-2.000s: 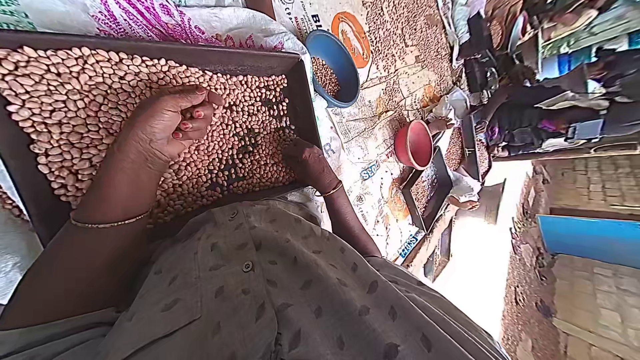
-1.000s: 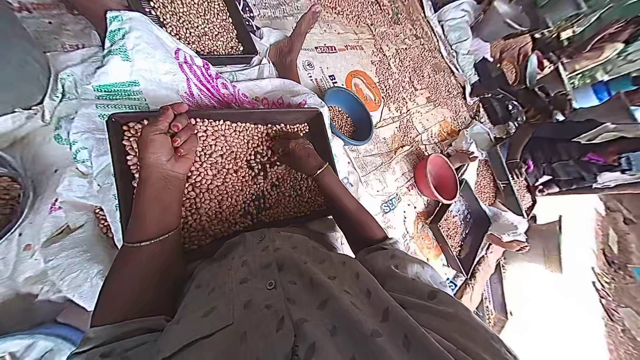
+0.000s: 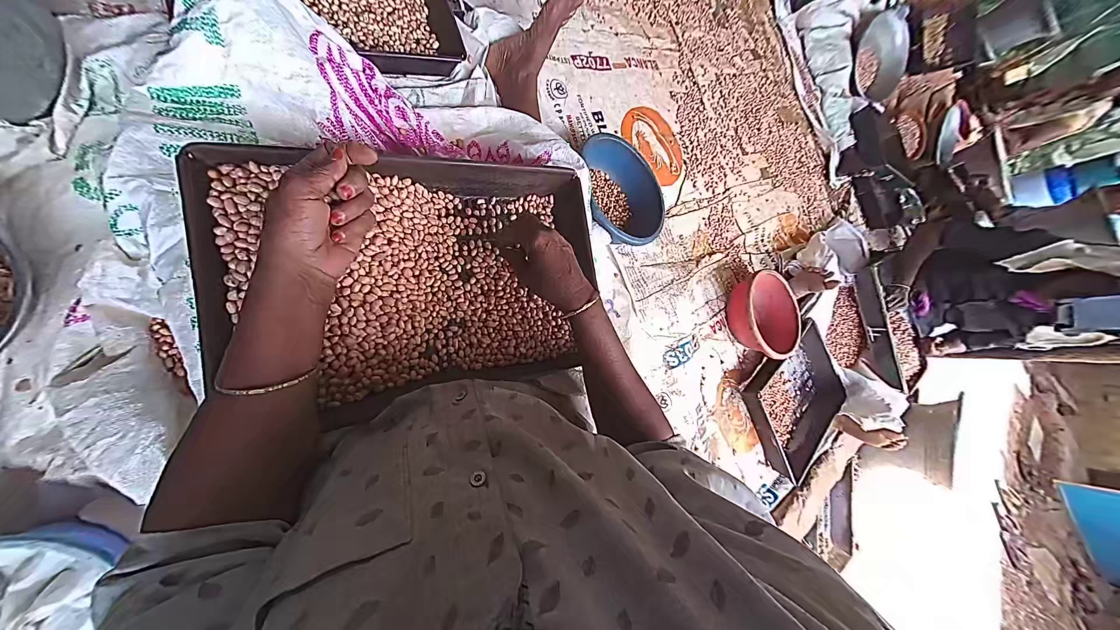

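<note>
A dark rectangular tray [image 3: 381, 156] lies in front of my body, spread with shelled peanuts [image 3: 398, 280]. My left hand [image 3: 322, 210] is raised over the left part of the tray near its far rim, fingers curled in; whether it holds nuts is hidden. Down among the nuts at the tray's right side is my right hand [image 3: 544, 262], its fingertips bent and shaded, so a grip cannot be made out. Dark patches of tray bottom show between the nuts beside it. A thin bracelet circles each wrist.
A blue bowl [image 3: 643, 188] with nuts stands just right of the tray. Farther right are a red bowl [image 3: 764, 313] and another dark tray [image 3: 824, 398]. One more tray of nuts [image 3: 446, 54] and a person's foot [image 3: 525, 61] lie beyond. Printed sacks [image 3: 210, 79] surround my tray.
My left hand has gone from over the middle of the nuts toward the tray's left part and far rim. My right hand stays at the tray's right side. The view has shifted widely.
</note>
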